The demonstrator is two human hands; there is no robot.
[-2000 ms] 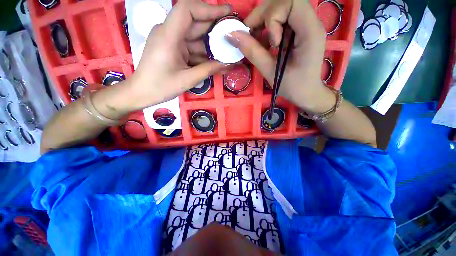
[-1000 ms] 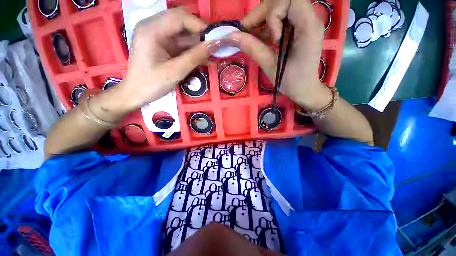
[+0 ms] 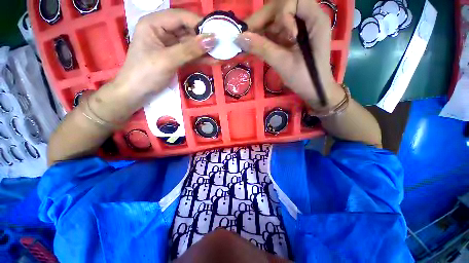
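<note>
My left hand (image 3: 157, 54) and my right hand (image 3: 295, 54) hold a dark-rimmed watch case (image 3: 238, 20) between their fingertips above the tray. A white disc (image 3: 224, 45) lies over the case's face, with both thumbs on it. A dark curved gap shows between the disc and the case's far rim. My right hand also holds dark tweezers (image 3: 310, 61), which point down toward the wrist. The red parts tray (image 3: 241, 123) has square pockets with several watch cases. A white strip with round holes (image 3: 165, 107) lies across the tray, partly hidden by my left hand.
Overlapping white discs (image 3: 383, 23) lie on the green mat (image 3: 364, 77) at right, beside a long white strip (image 3: 410, 59). Rows of rings on a white sheet (image 3: 19, 120) lie at far left. Blue floor (image 3: 432, 149) shows at lower right.
The held case first tilted, then turned its disc side more toward the camera. The tweezers have swung from pointing at a lower tray pocket to lying along my right hand. The tray has shifted slightly left in view.
</note>
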